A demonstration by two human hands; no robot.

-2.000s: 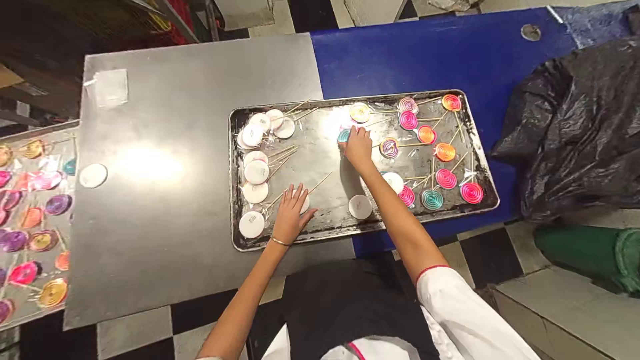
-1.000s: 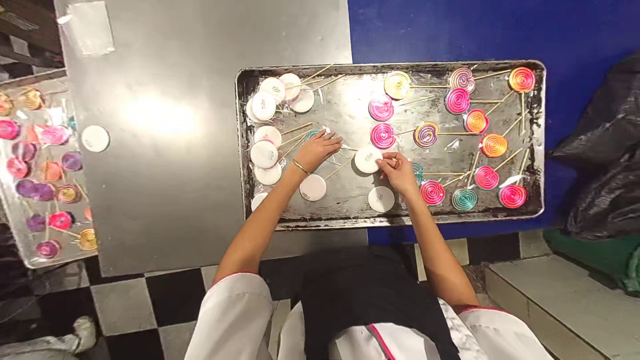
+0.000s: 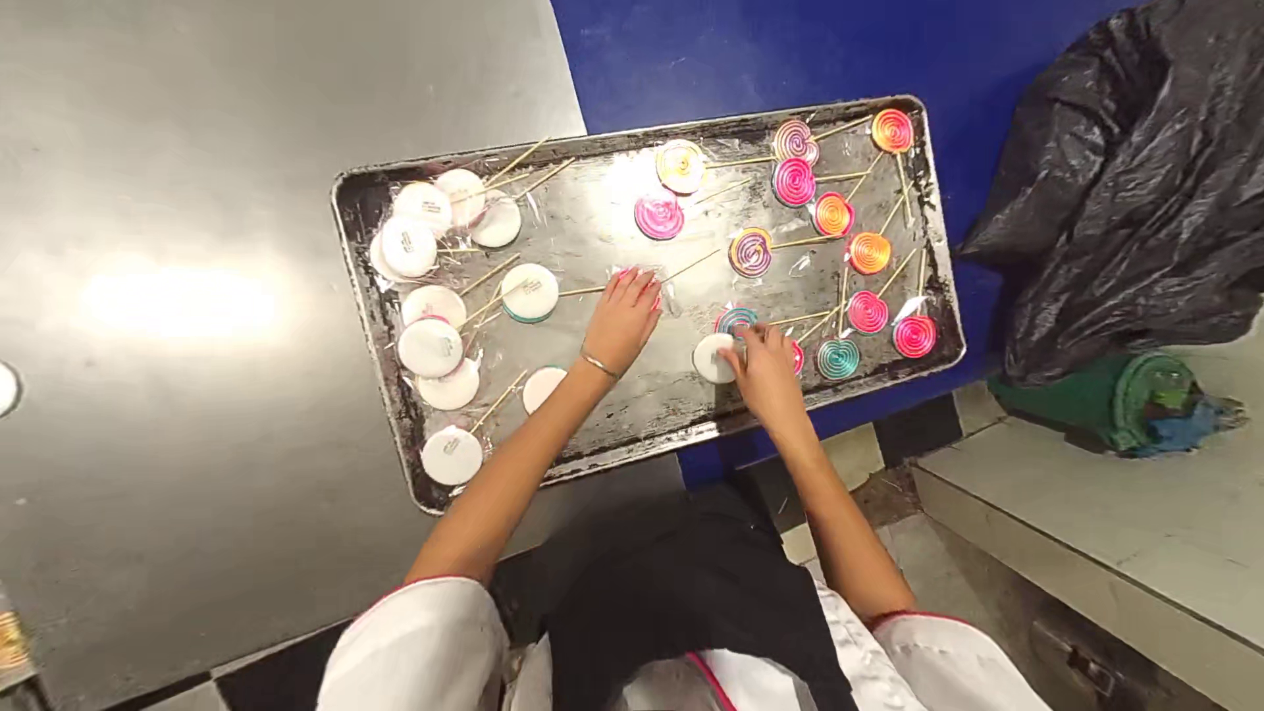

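Note:
A worn metal baking tray holds wrapped lollipops on sticks. Several at its left lie with white round backs up, among them a white-backed lollipop; those at the right show colored spirals, like the teal lollipop. My left hand is over the tray's middle, its fingers on a pink lollipop mostly hidden beneath them. My right hand has its thumb and fingertips at the edge of a white disc, beside a blue-and-pink spiral lollipop. Whether that disc is gripped is hard to tell.
The tray spans a bare metal tabletop and a blue surface. Black plastic sheeting hangs at the right above a green bin. Another white disc lies at the far left edge.
My left hand has moved right, away from the white-backed lollipops, onto a pink one. A blue-and-pink spiral now shows by my right hand. The view has shifted.

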